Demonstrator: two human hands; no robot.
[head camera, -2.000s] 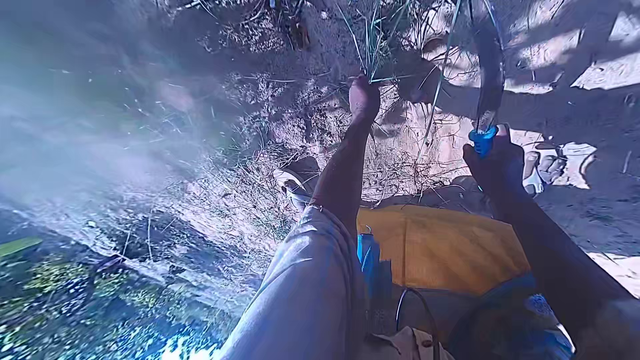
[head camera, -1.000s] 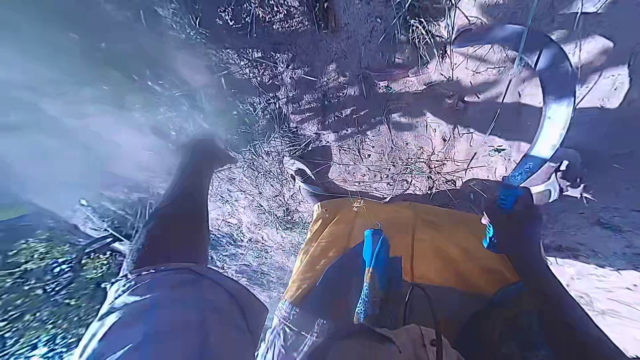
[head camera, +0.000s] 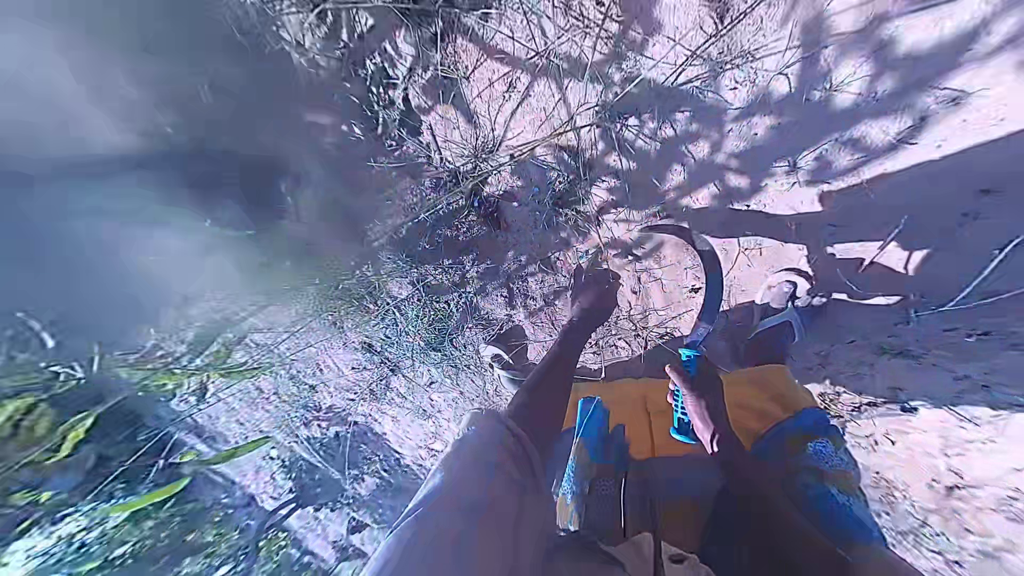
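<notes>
My right hand (head camera: 701, 400) is closed around the blue handle of a sickle (head camera: 710, 280), over the orange cloth (head camera: 772, 400) of my garment. The curved blade points up and bends left, its tip above the dry ground. My left hand (head camera: 594, 290) reaches down at the edge of a patch of thin grass (head camera: 436, 300), left of the blade and apart from it. Its fingers look curled near some stems, but whether they grip any is not clear.
My sandalled foot (head camera: 780, 312) stands right of the sickle, the other foot (head camera: 504, 356) beside my left forearm. Dry twigs (head camera: 552, 136) spread ahead. Green leaves (head camera: 152, 496) lie at lower left. Haze blurs the upper left.
My left hand has moved right from the far left, where it was a second ago, toward the grass near the sickle. The sickle has moved left, staying in my right hand. The view has shifted.
</notes>
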